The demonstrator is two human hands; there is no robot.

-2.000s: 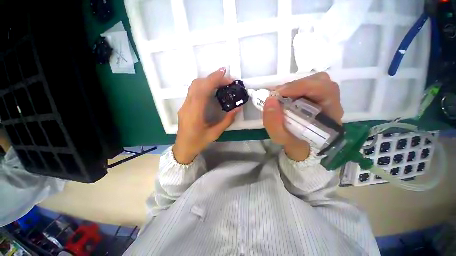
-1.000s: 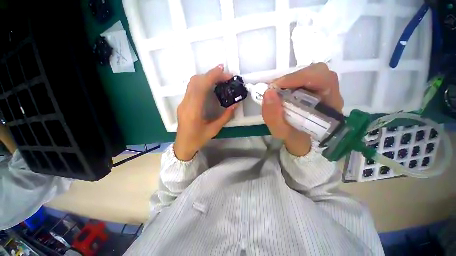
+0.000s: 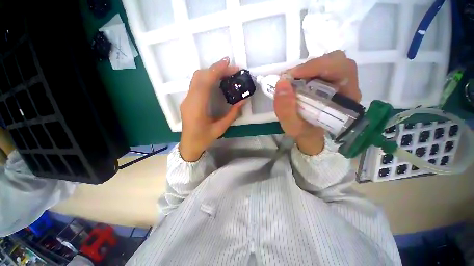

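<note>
My left hand (image 3: 204,110) holds a small black squarish module housing (image 3: 238,87) between thumb and fingers, over the near edge of the white compartment tray (image 3: 174,106). My right hand (image 3: 306,101) grips a dispensing syringe (image 3: 323,111) with a clear and white barrel. Its white tip points left at the housing's right edge; whether it touches cannot be told. A green air adapter (image 3: 368,130) sits on the syringe's rear end, and a pale looped air hose (image 3: 464,150) leaves it.
A black compartment tray (image 3: 57,106) stands at left beside a paper slip (image 3: 120,45). A crumpled white wipe (image 3: 322,34) and blue-handled pliers (image 3: 426,28) lie on the white tray. A small parts tray (image 3: 368,165) and a green tool (image 3: 451,85) are at right. Another person's sleeve (image 3: 31,192) shows at left.
The housing has turned slightly in my left fingers. Both hands sit a little higher in the picture, as the view has shifted. The grips on housing and syringe are unchanged.
</note>
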